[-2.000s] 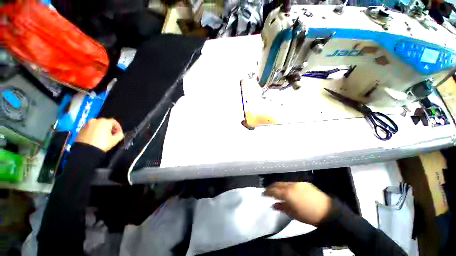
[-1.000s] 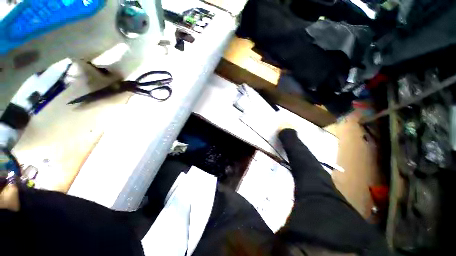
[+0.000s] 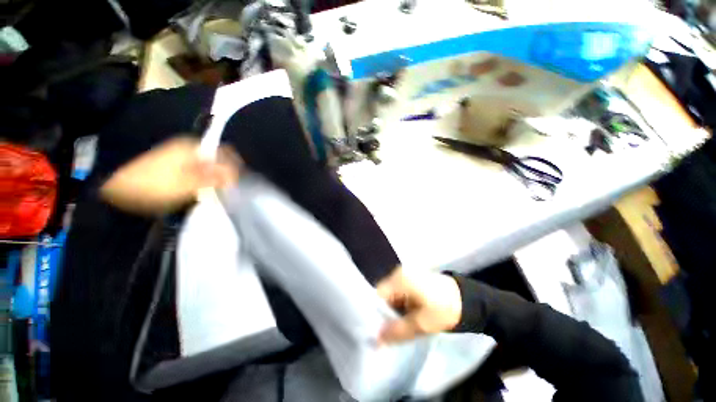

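A pale grey fabric panel (image 3: 302, 263) stretches between my hands over the table's front edge, blurred by motion. My left hand (image 3: 177, 177), also blurred, grips its upper end. My right hand (image 3: 420, 306) pinches the panel near its lower right end. A curved black fabric piece (image 3: 314, 180) lies beside the pale panel, running from near the needle area down to my right hand. More pale and black cloth hangs below, at the lap. The sewing machine (image 3: 345, 118) stands just behind the cloth.
Black shears (image 3: 502, 157) lie on the white table (image 3: 440, 220) right of the needle. A black garment heap (image 3: 102, 259) with piping is at the left, beside a red-orange bundle (image 3: 23, 188). Pale cut pieces (image 3: 604, 302) and cardboard (image 3: 648, 228) are at the lower right.
The view has swung back left from the pile of cut pieces. My right hand has come from that pile to the front of the table. Both hands now hold pale fabric.
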